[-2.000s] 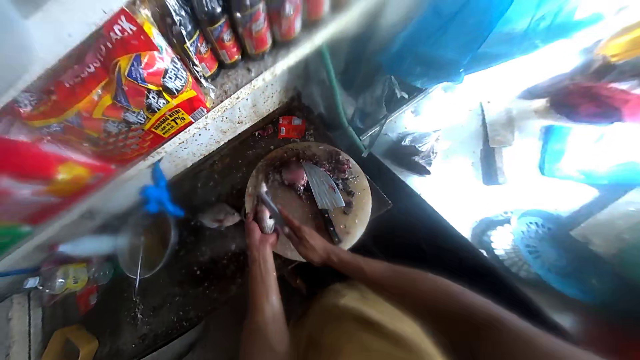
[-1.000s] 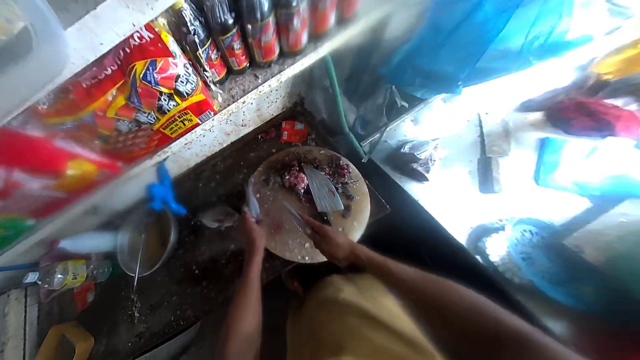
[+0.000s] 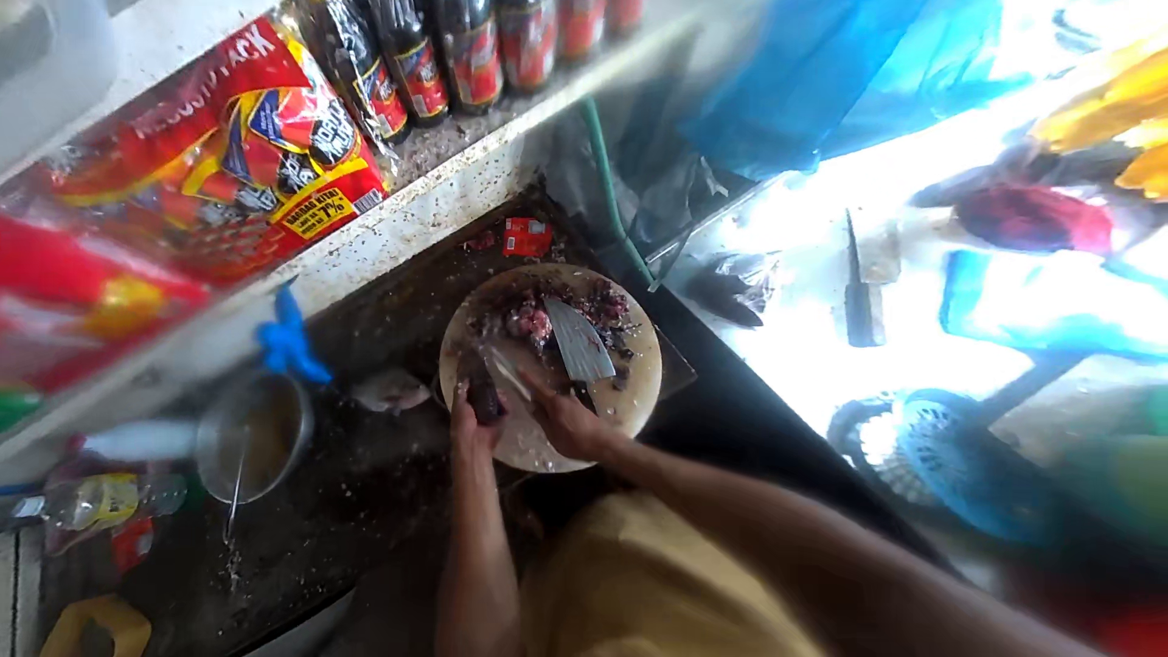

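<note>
Over a round chopping board (image 3: 547,447), my left hand (image 3: 474,418) holds a dark fish (image 3: 484,388) near the board's left edge. A thin blade, blurred by motion, is held in my right hand (image 3: 570,422), its tip pointing up and left beside the fish. A cleaver (image 3: 580,339) lies flat on the board with its dark handle next to my right hand. Reddish fish innards (image 3: 531,323) and dark scraps lie around the cleaver's blade. Another whole fish (image 3: 391,391) rests on the dark counter just left of the board.
A metal pot (image 3: 255,436) of cloudy liquid stands at left, near a plastic bottle (image 3: 114,500) on its side. A blue ribbon-like piece (image 3: 288,339) hangs by the shelf of sauce bottles (image 3: 470,55). Behind the board lies a red packet (image 3: 526,237); at right are a knife (image 3: 860,310) and blue basket (image 3: 967,456).
The fish in my left hand shows a dark side now, where a pale side showed earlier. My right hand has moved slightly closer to my left since one second ago. The cleaver stays on the board.
</note>
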